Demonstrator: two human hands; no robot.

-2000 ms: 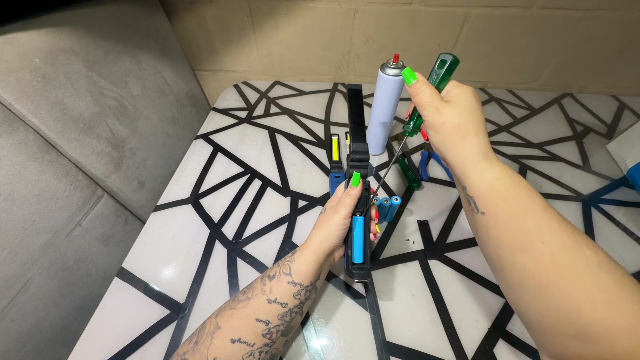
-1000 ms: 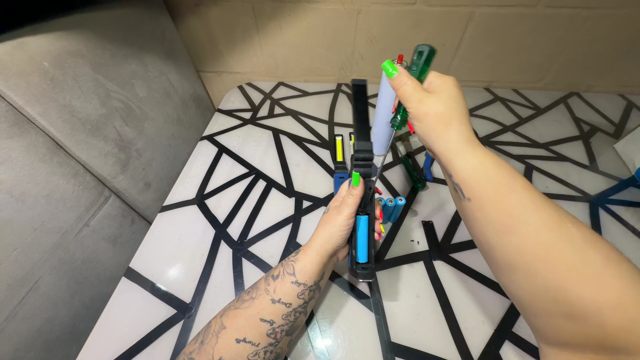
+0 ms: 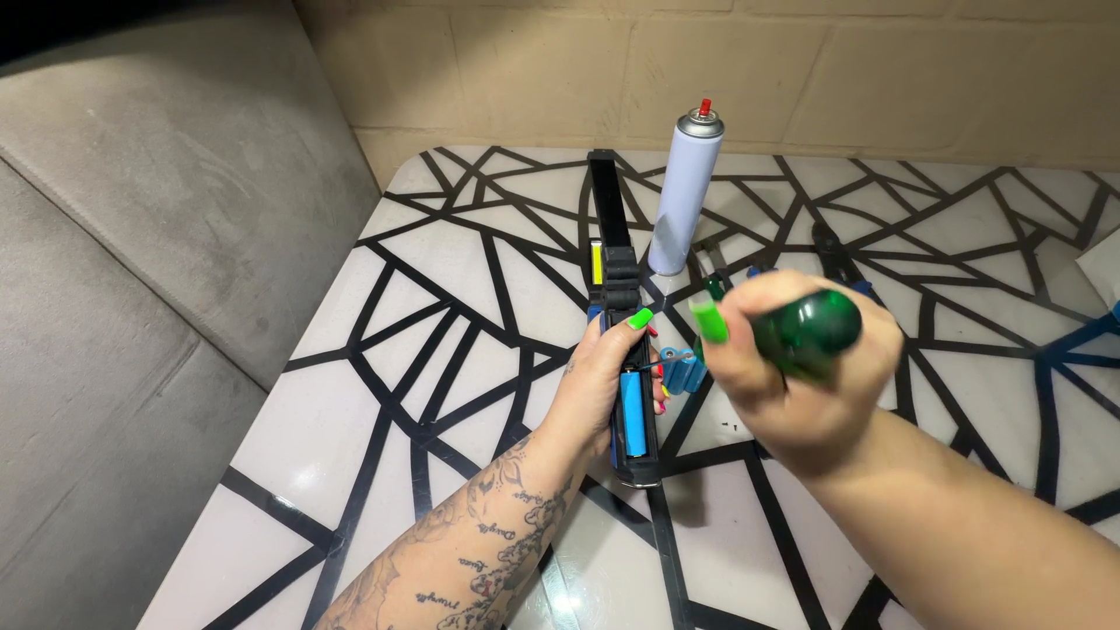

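Observation:
My left hand (image 3: 604, 372) grips a long black folding device (image 3: 610, 201), perhaps a work light, its battery compartment facing up. A blue cylindrical battery cell (image 3: 633, 413) lies in that compartment, below my thumb. My right hand (image 3: 801, 367) is closed around the green handle of a screwdriver (image 3: 807, 322). The thin shaft points left, its tip at the compartment near the upper end of the cell; whether it touches the cell cannot be told. More blue cells (image 3: 682, 370) stand behind the device, between my two hands.
A pale aerosol can (image 3: 687, 192) with a red nozzle stands behind the device. Beyond my right hand lie a dark tool, seemingly pliers (image 3: 836, 254), and a second green handle (image 3: 715, 286). Tiny dark screws (image 3: 730, 426) lie on the patterned table (image 3: 560, 577). A grey padded seat back (image 3: 175, 262) borders the left.
My right hand has come down with the screwdriver, from beside the can's top to right of the device. The screwdriver has gone from steep to much flatter. My left hand still holds the device.

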